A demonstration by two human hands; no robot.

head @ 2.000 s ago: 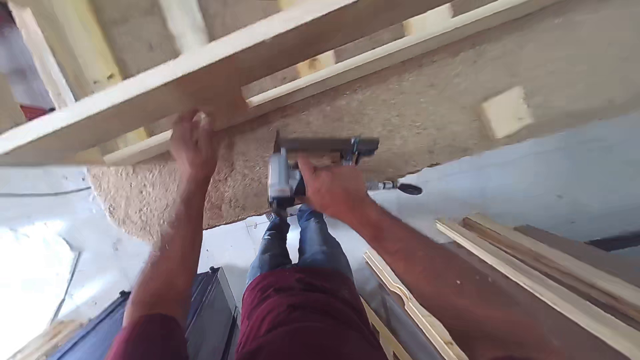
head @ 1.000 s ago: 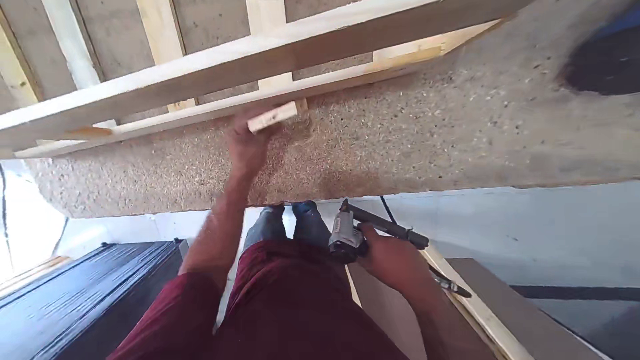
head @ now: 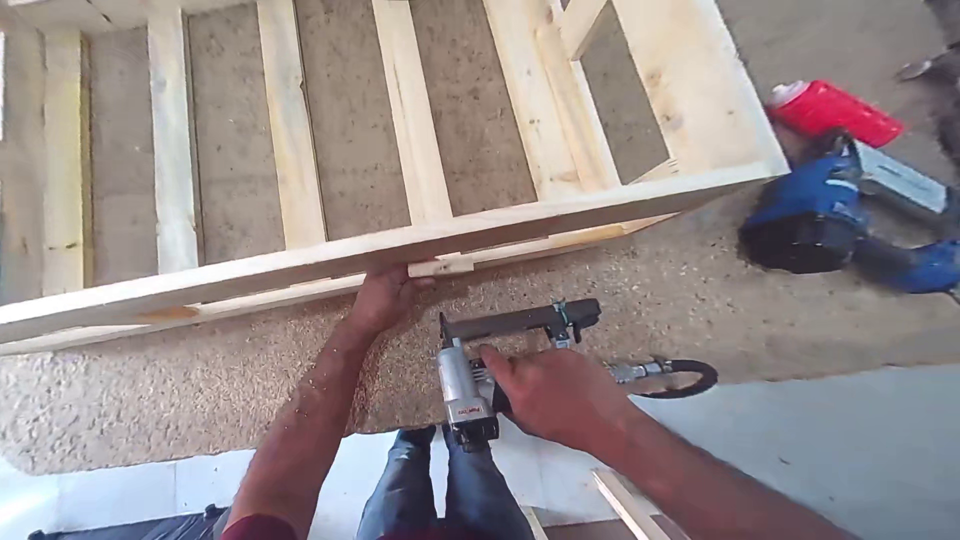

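Observation:
My left hand grips a short wood block at the near side of a slatted wooden frame, between its upper and lower rails. Part of the block and some fingertips are hidden by the upper rail. My right hand is closed around the handle of a pneumatic stapler. The tool's nose points toward the frame, just right of my left hand and apart from the wood. An air hose fitting trails from it to the right.
The frame lies on a worn particle-board worktop. To the right are a blue and black power tool and a red bottle. Lengths of wood lie below the worktop's near edge, and black wrapped material is at bottom left.
The block was held out in front of the frame a second ago; now it is at the rails. My right hand has brought the stapler from near the worktop's edge up over the board.

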